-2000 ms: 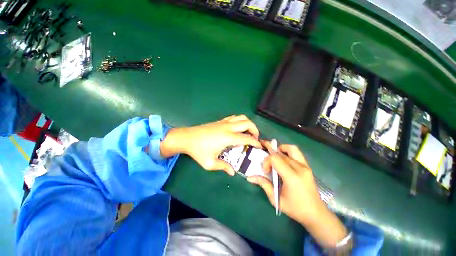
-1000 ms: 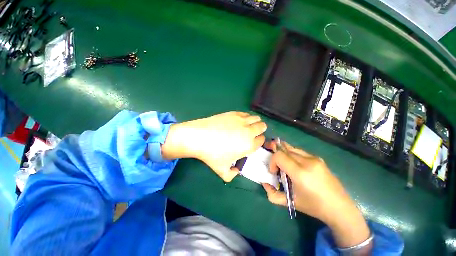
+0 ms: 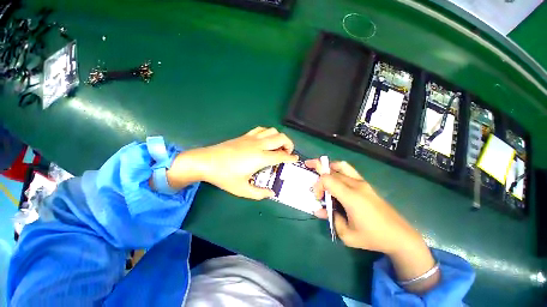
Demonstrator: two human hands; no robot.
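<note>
A device unit [image 3: 298,186] with a white battery block and a black flex cable lies between my hands in the lower middle. My left hand [image 3: 243,163] grips its left end, thumb at the near edge and fingers at the far edge. My right hand [image 3: 354,207] is at its right end and holds pale, thin tweezers [image 3: 328,201], which point down past the palm. The right fingertips touch the unit's right edge; the fingers hide that end. A thin dark wire shows just below the unit.
A black foam tray [image 3: 333,84] at the right has an empty left slot and several device units [image 3: 384,107]. A yellow-edged battery [image 3: 496,157] lies flipped out. Coaxial cables [image 3: 120,74], a clear bag [image 3: 60,75] and tangled black parts [image 3: 21,51] lie upper left. Crumpled bags [image 3: 39,195] sit lower left.
The bench and trays have shifted left and up in view. My left hand's fingers now uncover more of the unit's left end. The tweezers stay in my right hand at a changed angle.
</note>
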